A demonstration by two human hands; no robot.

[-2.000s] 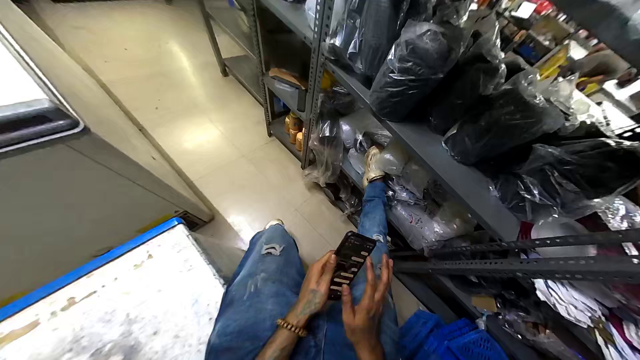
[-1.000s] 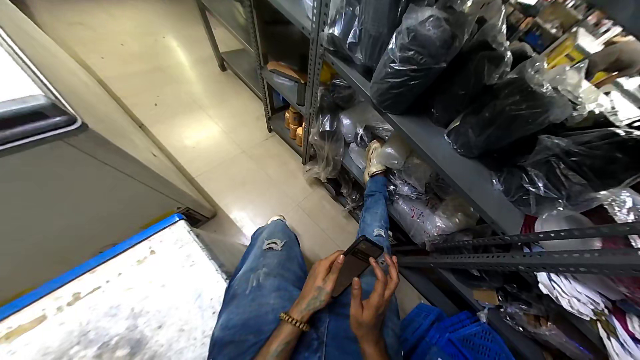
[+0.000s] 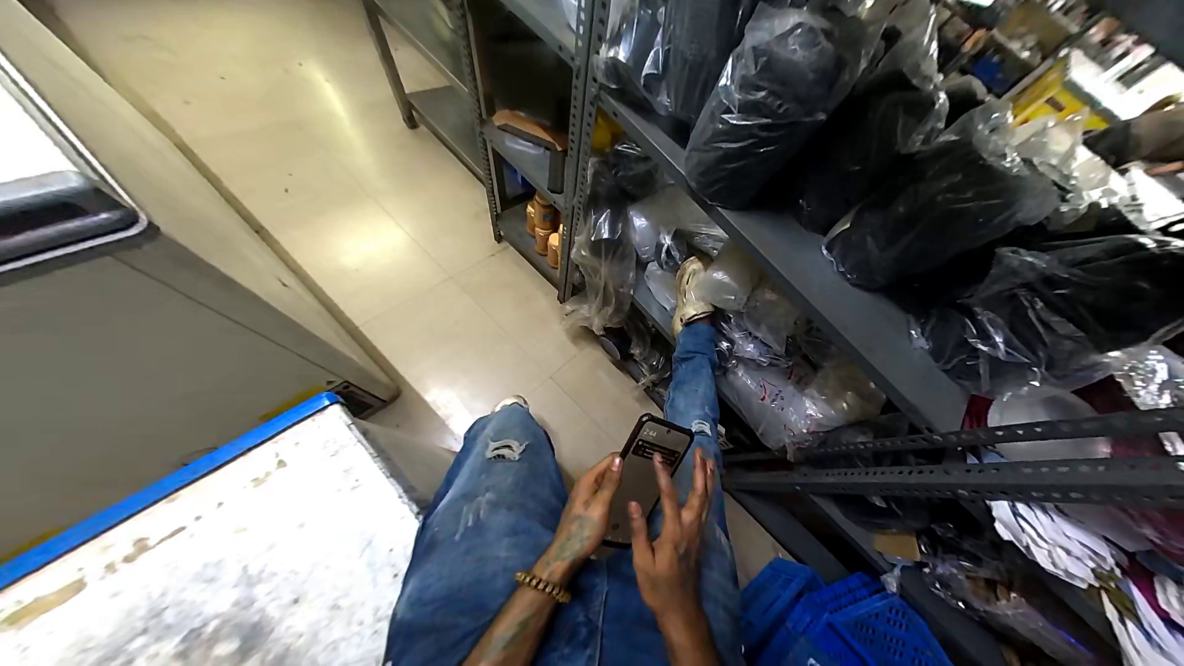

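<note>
A dark smartphone (image 3: 638, 490) with a lit screen lies over my lap, held by its left edge in my left hand (image 3: 585, 518), whose wrist bears a beaded bracelet. My right hand (image 3: 673, 527) is over the phone's right side, fingers apart, with a fingertip at the upper screen; it does not grip the phone. Below are my legs in ripped blue jeans (image 3: 499, 499). One leg stretches forward, its light shoe (image 3: 690, 294) resting at the lower shelf among plastic bags.
At right, a grey metal shelving unit (image 3: 814, 277) holds dark bundles in clear plastic (image 3: 768, 102). Blue plastic crates (image 3: 842, 620) stand at bottom right. A worn white tabletop with a blue edge (image 3: 213, 546) is at lower left, beside a grey cabinet (image 3: 148, 342). Tiled floor (image 3: 370, 203) lies ahead.
The phone has tilted away and then back, so its screen faces me again. Its display shows less content than in the oldest frame. My right fingers have shifted over the screen.
</note>
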